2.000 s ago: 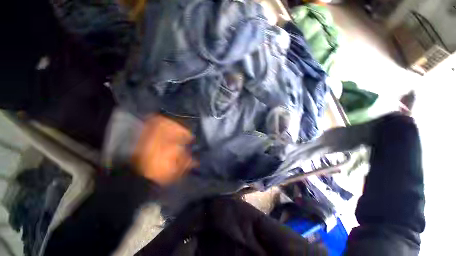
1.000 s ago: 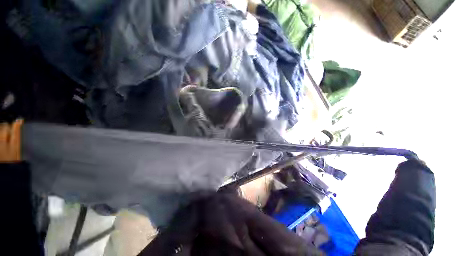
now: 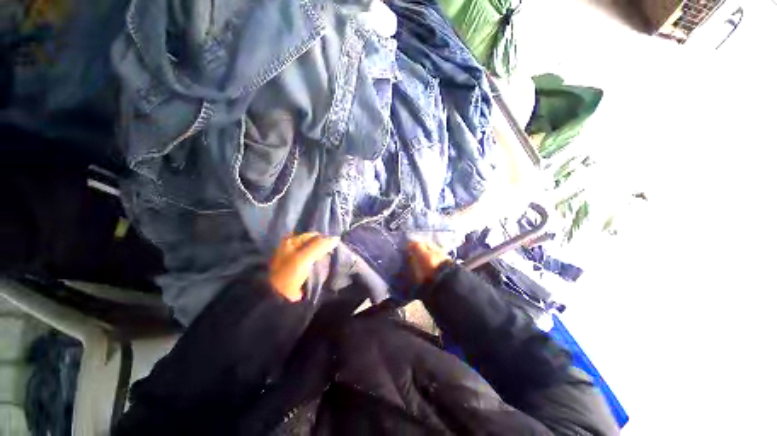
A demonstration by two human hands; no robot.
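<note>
A large heap of blue denim garments [image 3: 281, 102] with pale stitched seams lies in front of me. My left hand [image 3: 300, 262] is at the near edge of the heap, its fingers on blue-grey cloth. My right hand [image 3: 424, 258] is a little to the right, its fingers closed on a dark denim piece [image 3: 375, 247]. The dark piece lies between my two hands, close to my body. Its lower part is hidden by my dark sleeves and jacket.
A pale cart with a rim [image 3: 51, 311] is at lower left. A metal tube handle [image 3: 511, 247] stands right of my right hand. A blue bin or bag [image 3: 588, 366] is at lower right. A green sack [image 3: 481, 30] and green cloth [image 3: 566, 111] lie beyond the heap.
My hands were wide apart with grey cloth stretched between them. They have come together at the heap's near edge, and the cloth is no longer stretched.
</note>
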